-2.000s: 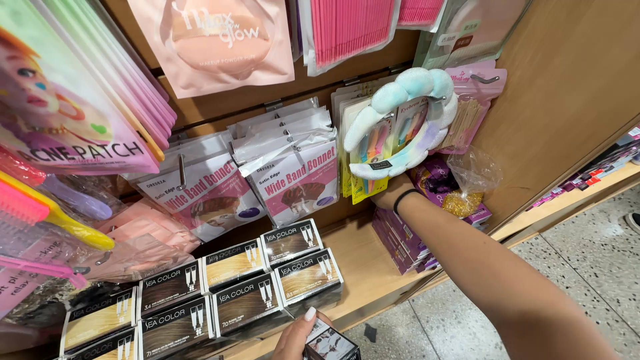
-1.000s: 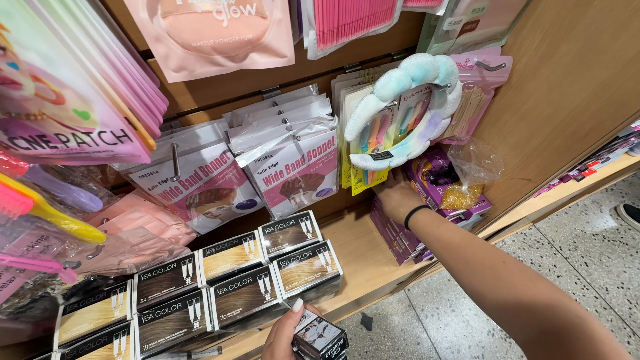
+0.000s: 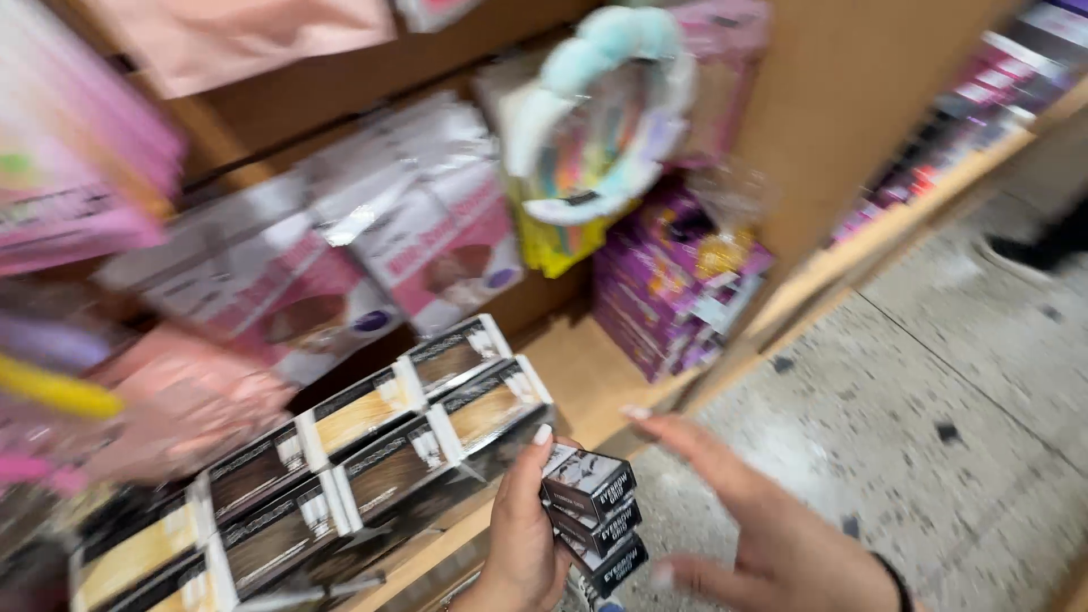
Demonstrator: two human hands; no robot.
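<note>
My left hand (image 3: pixel 525 531) grips a stack of small black eyebrow product boxes (image 3: pixel 588 480) at the lower centre, its thumb along the side of the top box. To the right of the stack, my right hand (image 3: pixel 748 518) is blurred, with fingers apart and nothing between them; it wears a dark band at the wrist. Beyond both hands, hair colour boxes (image 3: pixel 395 467) stand in rows on the wooden shelf (image 3: pixel 586 370). Purple boxes (image 3: pixel 650 289) are stacked at the shelf's right end, with a clear bag of gold items (image 3: pixel 722 251) on top.
Pink bonnet packets (image 3: pixel 442 229) hang behind the hair colour boxes. A puffy pastel headband (image 3: pixel 608 110) hangs in front of yellow packets (image 3: pixel 552 251). A wooden side panel (image 3: pixel 837 119) bounds the shelf on the right. Beyond the speckled floor (image 3: pixel 943 374), a person's shoe (image 3: pixel 1011 259) shows.
My right hand has left the purple boxes and come back beside the eyebrow boxes. More of my left hand and the stack shows. The view has shifted and is blurred.
</note>
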